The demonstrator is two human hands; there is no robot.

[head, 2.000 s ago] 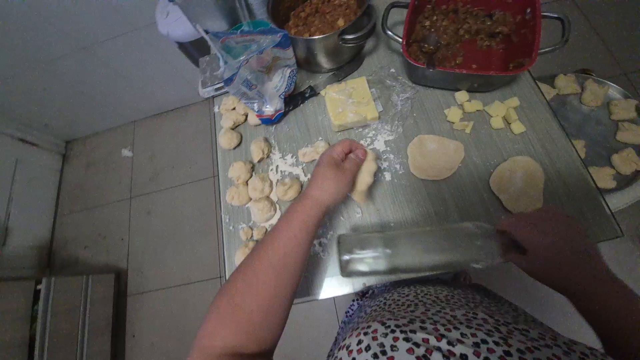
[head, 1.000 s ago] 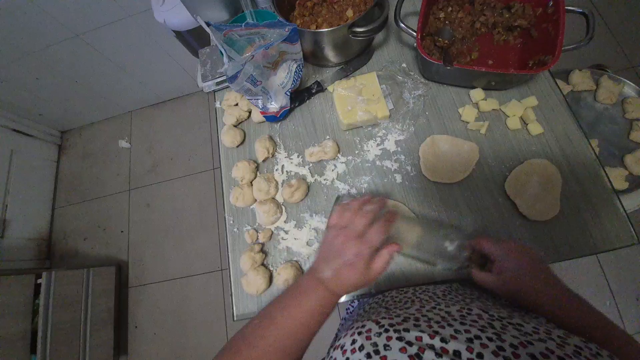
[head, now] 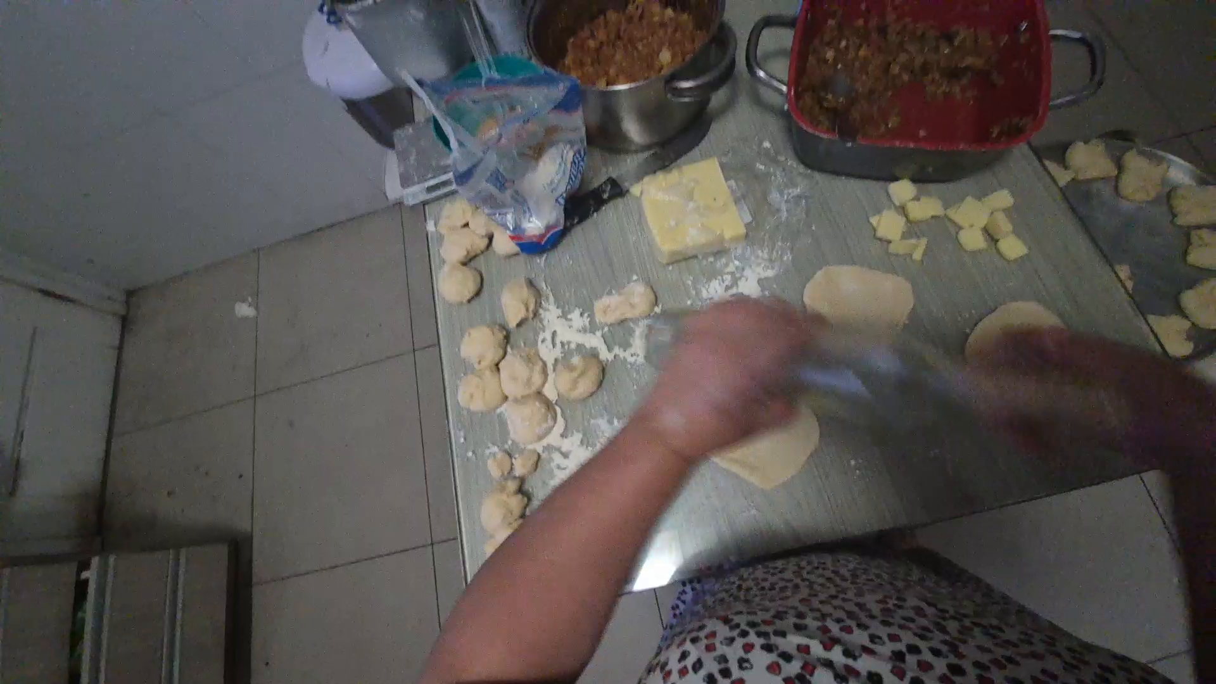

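A clear glass bottle (head: 883, 380), blurred by motion, spans between both hands above the table. My left hand (head: 736, 366) lies over its left part, and my right hand (head: 1035, 389) is closed around its right end. Just below my left hand, a flattened dough piece (head: 774, 451) lies on the table, partly hidden. Two more dough rounds lie farther right: one round (head: 858, 296) behind the bottle, another (head: 1012, 323) partly covered by my right hand. Several dough balls (head: 522, 372) sit on the left side, with a small dough piece (head: 627, 302) beside scattered flour.
A block of cheese (head: 692, 209) stands near a knife (head: 632, 180) and a plastic bag (head: 527, 152). Behind are a steel pot of filling (head: 627, 114) and a red-lined pan (head: 921, 142). Cheese cubes (head: 971, 223) lie before the pan; a tray of shaped dough (head: 1111, 223) is at right.
Two seconds ago my left hand held a dough piece; now it is on the bottle, and a flattened piece lies below. Both hands and the bottle have moved away from the table's near edge since one second ago.
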